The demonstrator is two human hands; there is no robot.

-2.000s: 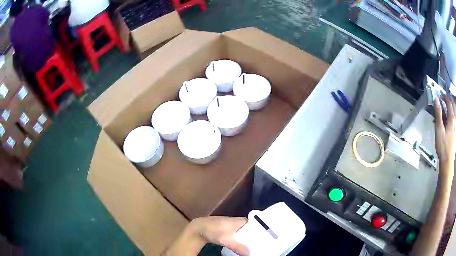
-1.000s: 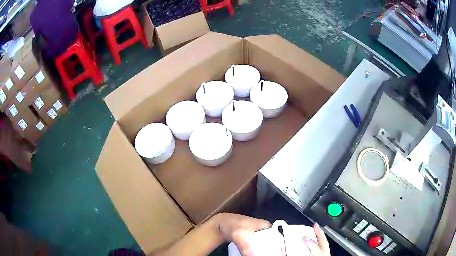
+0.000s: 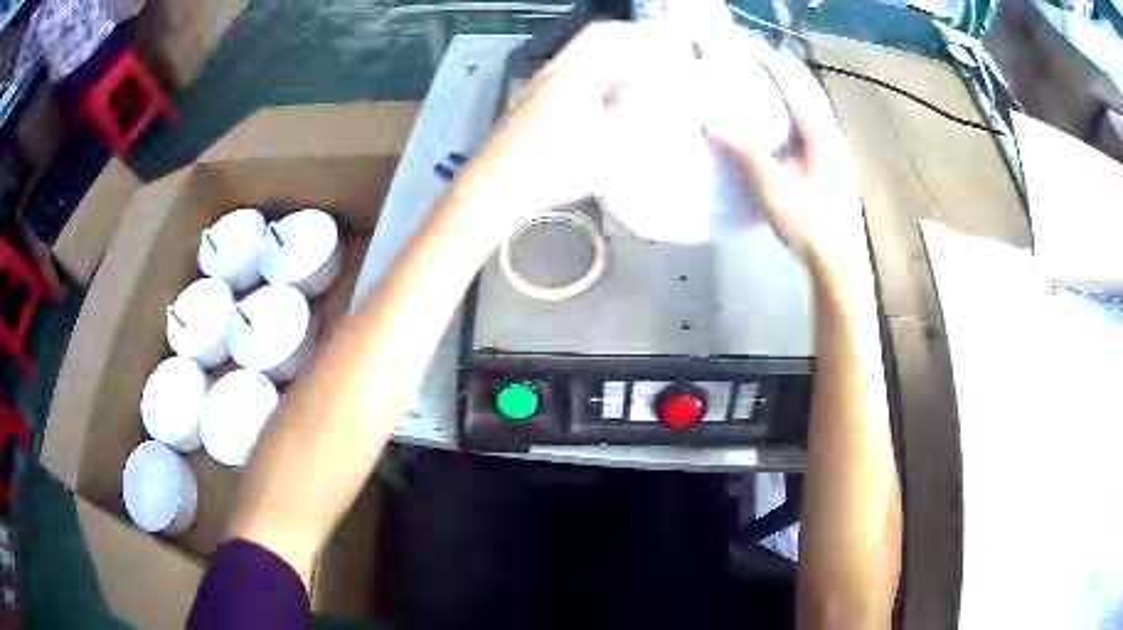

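Note:
A white round plastic housing is over the middle of the grey press plate, overexposed. My left hand is at its left side and my right hand at its right side; both hold it. Glare blurs the fingers. The fixture is hidden behind the housing and hands; I cannot tell whether the housing rests on it. A thin yellowish ring lies on the plate, left of the housing. The black front panel has a green button and a red button.
The open brown carton at the left holds several white housings. Blue-handled nippers lie on the bench left of the press, partly behind my left arm. At right are brown board, a black cable and a large white sheet.
The view has swung right to face the press. My hands have moved from in front of the bench up over the plate with the housing. The carton now shows further left.

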